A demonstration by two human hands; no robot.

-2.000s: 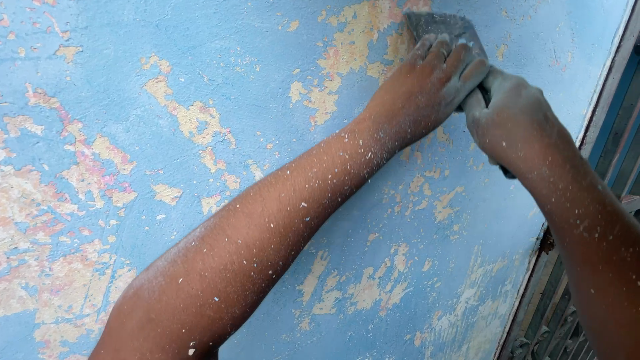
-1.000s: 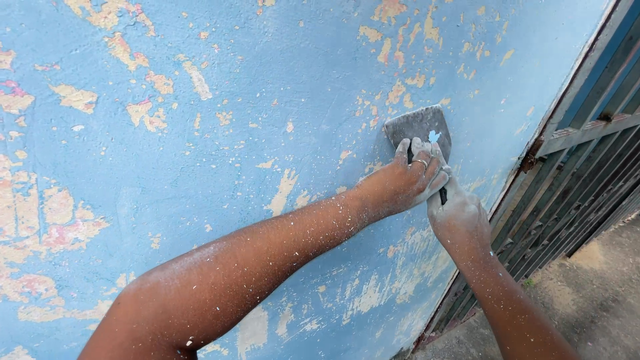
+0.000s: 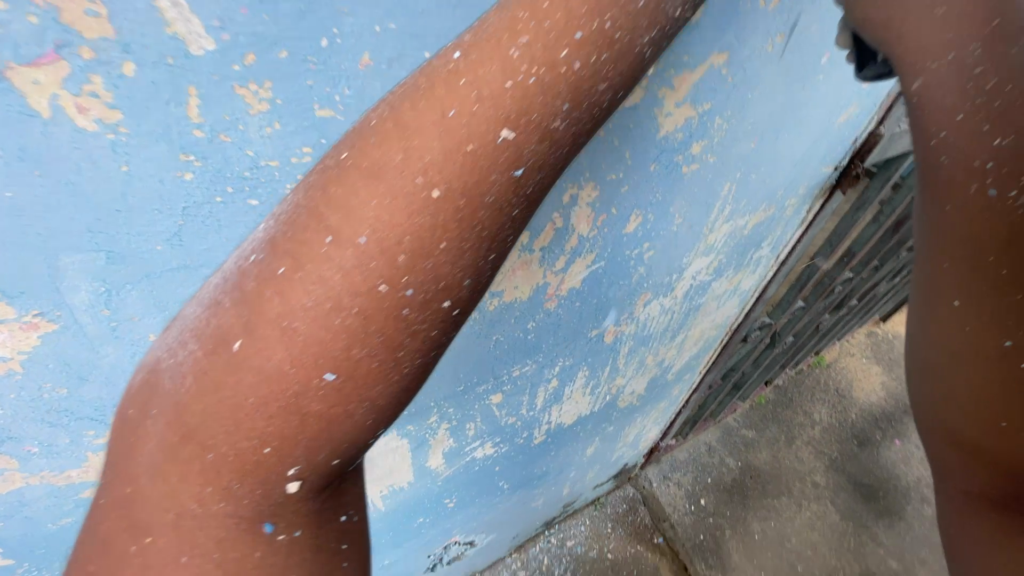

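My right hand (image 3: 900, 28) shows only in part at the top right edge, closed round a scraper whose black handle end (image 3: 870, 62) sticks out below it. The scraper's blade is out of view. My left forearm (image 3: 448, 168) crosses the picture and runs off the top, so my left hand is hidden beyond the edge. Flecks of paint cling to both arms. Behind them stands a wall (image 3: 624, 320) with blue paint, flaked to cream and pinkish patches.
A metal grille (image 3: 800, 296) with slanting slats borders the wall on the right. Below it lies a rough concrete floor (image 3: 808, 480) with a joint line and paint chips near the wall's foot.
Both hands have moved up towards the top edge. The left hand and the scraper's blade, in view a second ago, are now out of the picture.
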